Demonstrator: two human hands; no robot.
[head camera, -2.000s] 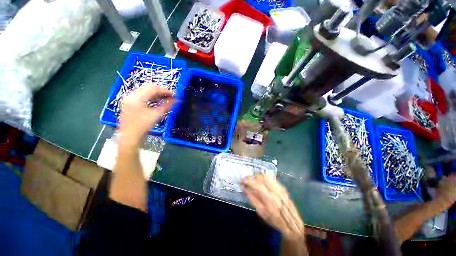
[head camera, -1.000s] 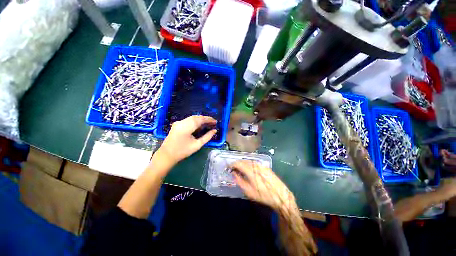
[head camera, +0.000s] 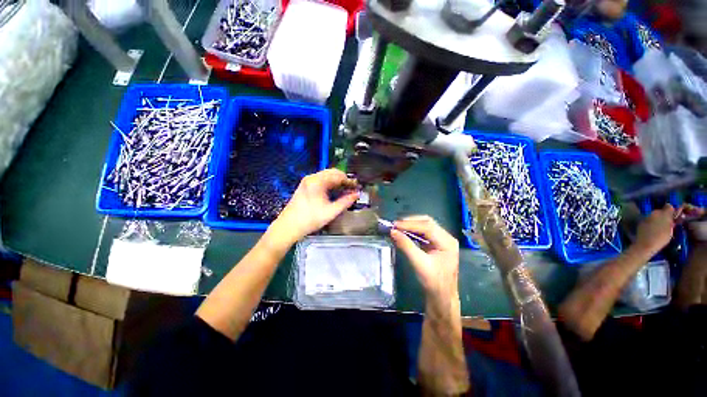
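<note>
My left hand (head camera: 314, 203) is at the small metal fixture (head camera: 362, 199) under the press (head camera: 380, 159). Its fingertips are close together at the fixture's left edge; whether they hold a small dark part cannot be told. My right hand (head camera: 432, 254) grips a slim silvery rod (head camera: 385, 224) between thumb and fingers, its end pointing left toward the fixture. The clear plastic box (head camera: 345, 301) lies below both hands at the table edge. The blue tray of small dark parts (head camera: 325, 116) is left of the press. A blue tray of rods (head camera: 105, 186) is beside it.
The wrapped press lever (head camera: 504, 248) slants down to the right of my right hand. Two blue trays of silvery parts (head camera: 463, 209) (head camera: 552, 225) stand beyond it. Another person's hands (head camera: 657, 229) are at far right. White tubs (head camera: 310, 50) and clear bags with a white pad (head camera: 155, 266) are left.
My left hand has moved from the rod tray to the dark-parts tray, then right to the fixture. My right hand has left the clear box and now holds a rod. The view has shifted.
</note>
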